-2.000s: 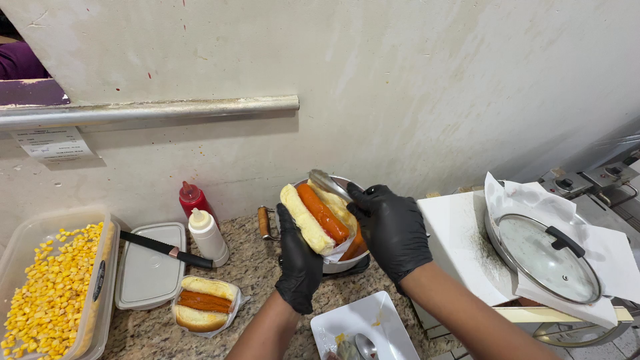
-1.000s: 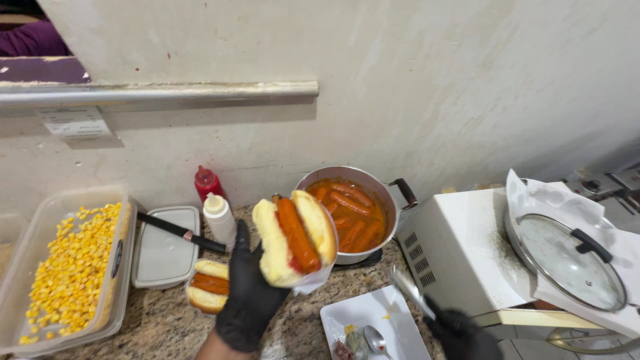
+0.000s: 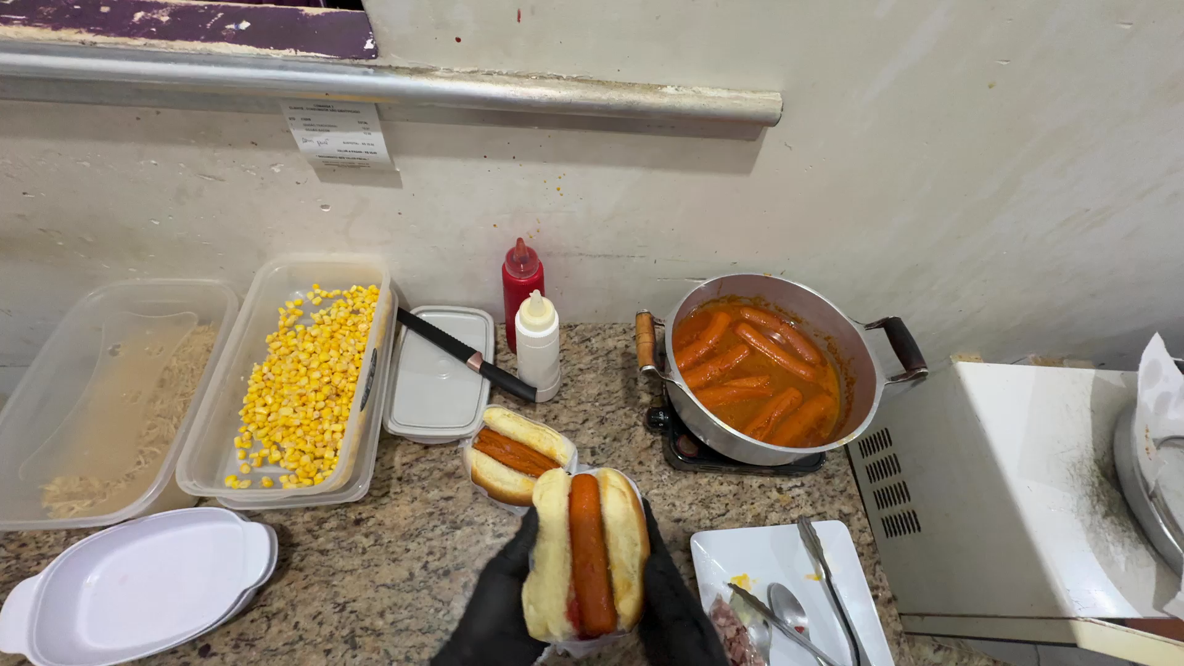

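A hot dog in a split bun (image 3: 589, 555), with a paper wrap partly showing beneath, is held between both black-gloved hands. My left hand (image 3: 499, 592) grips its left side and my right hand (image 3: 673, 597) its right side. Just behind it, a second hot dog (image 3: 518, 453) rests on the granite counter. Sausages in orange-red sauce fill a metal pot (image 3: 874, 393) on a small burner (image 3: 684, 453). Metal tongs (image 3: 828, 573) and a spoon (image 3: 786, 606) lie on a square white plate (image 3: 860, 555) with some chopped food.
On the left stand a corn container (image 3: 384, 370), a container of shredded food (image 3: 208, 305) and white oval dishes (image 3: 139, 583). A knife (image 3: 444, 342) lies across a lidded box (image 3: 435, 398). Red (image 3: 524, 287) and white (image 3: 538, 351) squeeze bottles stand near the wall. A white appliance (image 3: 980, 481) is at right.
My right hand has let go of the tongs, which now lie on the plate, and has come to the hot dog's right side. The left hand still holds the bun. The view has shifted left.
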